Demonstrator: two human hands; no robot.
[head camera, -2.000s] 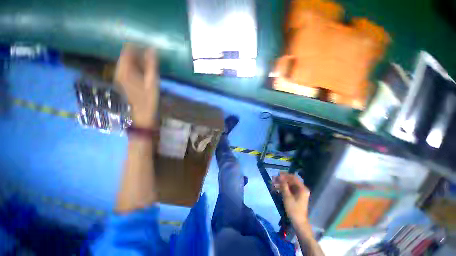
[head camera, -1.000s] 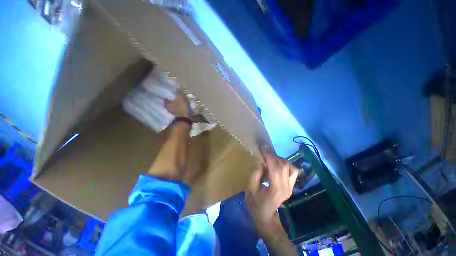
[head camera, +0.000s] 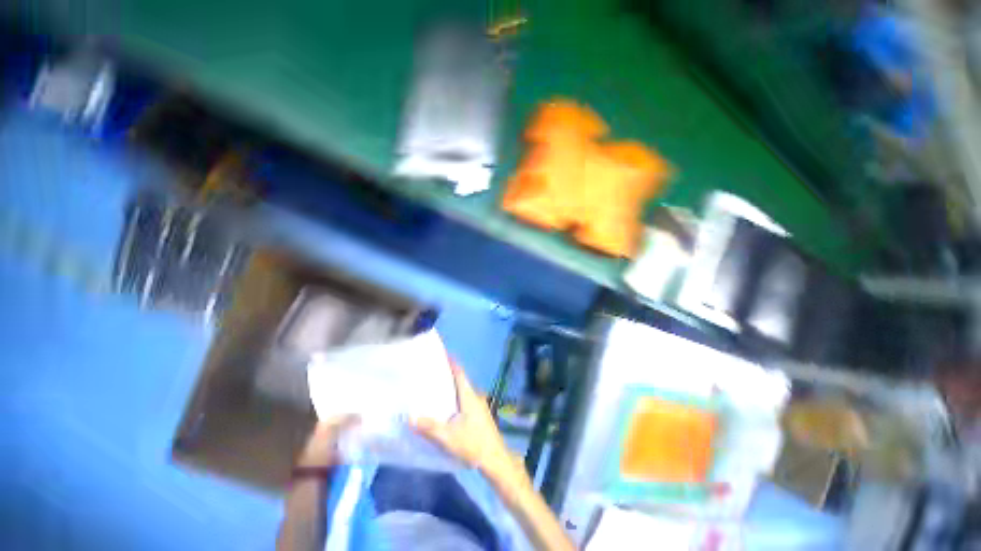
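A flat white piece (head camera: 385, 377), blurred, is held above my lap by both hands; I cannot tell if it is a sheet, bag or stack. My left hand (head camera: 331, 439) grips its lower left edge. My right hand (head camera: 465, 422) grips its right edge, thumb on top. Behind it an open cardboard box (head camera: 231, 398) stands on the blue floor, with pale contents partly hidden by the white piece.
The green bench (head camera: 323, 65) holds a grey-white panel (head camera: 456, 108), an orange jig (head camera: 589, 181) and black trays with white edges (head camera: 742, 269). At the right is a white machine bed with an orange nest plate (head camera: 669, 441). Everything is blurred.
My left hand has come out of the cardboard box, and my right hand has left the box's edge. Both now hold the white piece. The view has swung back to the bench.
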